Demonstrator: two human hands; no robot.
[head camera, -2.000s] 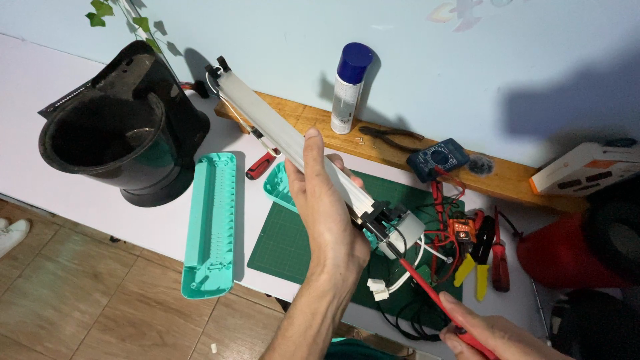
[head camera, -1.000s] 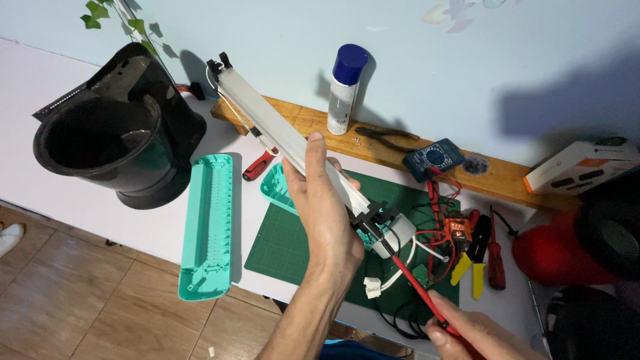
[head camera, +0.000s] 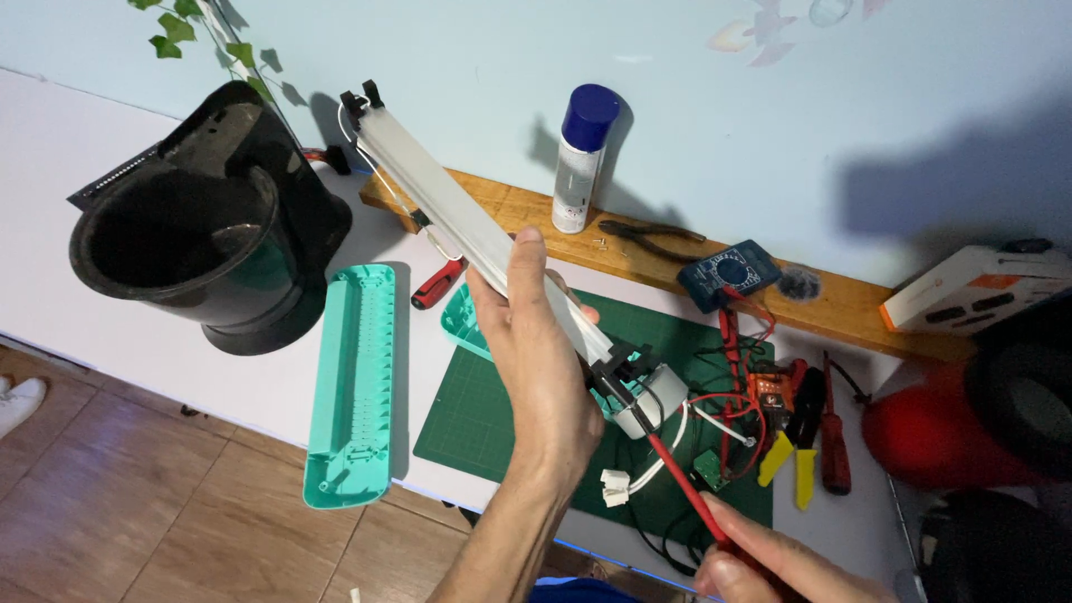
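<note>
My left hand (head camera: 540, 352) grips a long white-grey bar-shaped part (head camera: 452, 201) with black end brackets and white wires, held slanted above the bench. In my right hand (head camera: 754, 557) is a red-shafted screwdriver (head camera: 687, 486), its tip against the black bracket at the bar's lower end. A rounded grey piece (head camera: 657, 402) adjoins that end, and a white connector (head camera: 615, 487) hangs below it. One turquoise plastic housing half (head camera: 352, 385) lies on the white table at the left; another turquoise piece (head camera: 465, 322) is partly hidden behind my left hand, over the green cutting mat (head camera: 469, 410).
A black bucket-like container (head camera: 184, 234) stands left. On the wooden ledge (head camera: 519, 209) are a blue-capped spray can (head camera: 582, 159), pliers (head camera: 649, 239) and a multimeter (head camera: 729, 272). Wire strippers (head camera: 791, 452), a red-handled screwdriver (head camera: 835, 444) and cables lie right; a red-handled tool (head camera: 438, 285) lies behind the bar.
My right hand and the screwdriver have shifted slightly, with the tip still at the bracket. My left hand keeps its grip on the bar.
</note>
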